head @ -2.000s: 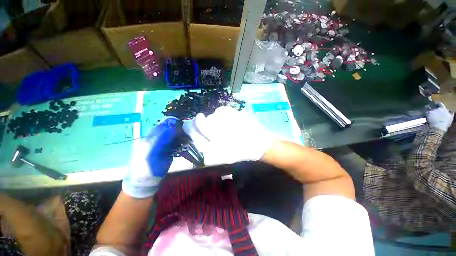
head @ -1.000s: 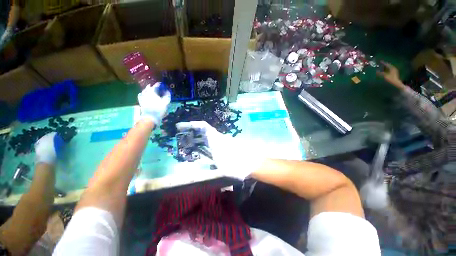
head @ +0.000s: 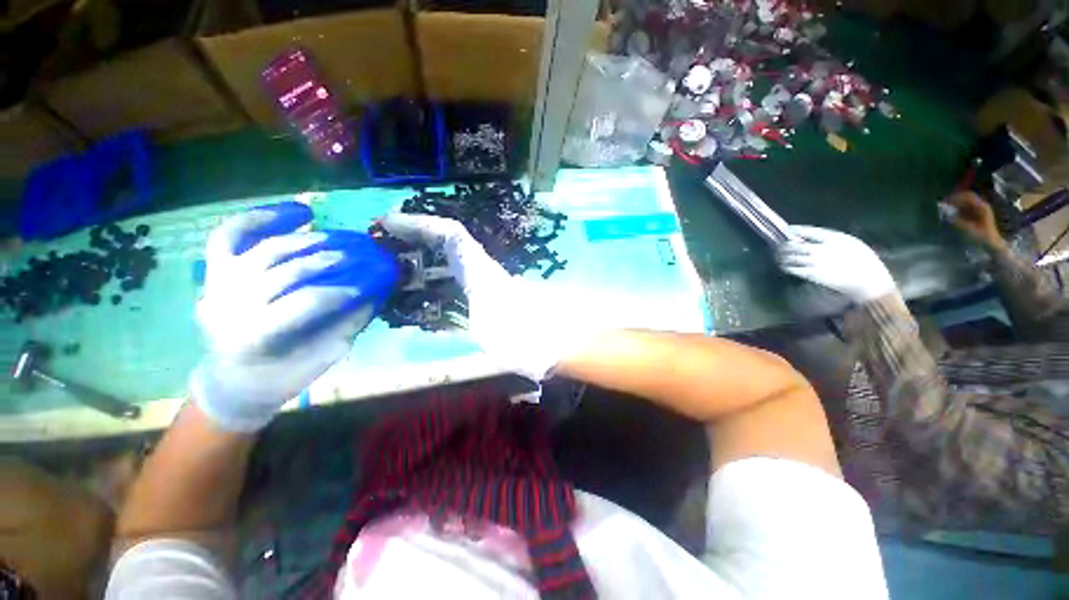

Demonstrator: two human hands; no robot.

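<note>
My left hand (head: 293, 307), in a white glove with blue palm, is raised over the mat left of the heap, fingers bent and palm side partly hidden. My right hand (head: 487, 281), in a white glove, is at the front of the heap of small black parts (head: 481, 209), with thumb and fingers around a dark part-built assembly (head: 424, 279). The left fingertips are close to the assembly; whether they grip anything is hidden. A silvery patch of small parts lies at the heap's right side.
Behind the heap stand a blue bin (head: 403, 143), cardboard boxes (head: 481, 70) and a metal post (head: 560, 100). Left lie another black heap (head: 82, 270) and a hammer-like tool (head: 76, 384). At right are wired discs (head: 750, 88) and another worker's gloved hand (head: 835, 263) at a metal bar (head: 746, 202).
My left hand has moved from the blue bin back beside my right hand. The neighbour's hand has left the left mat. A gloved hand at right has reached the metal bar.
</note>
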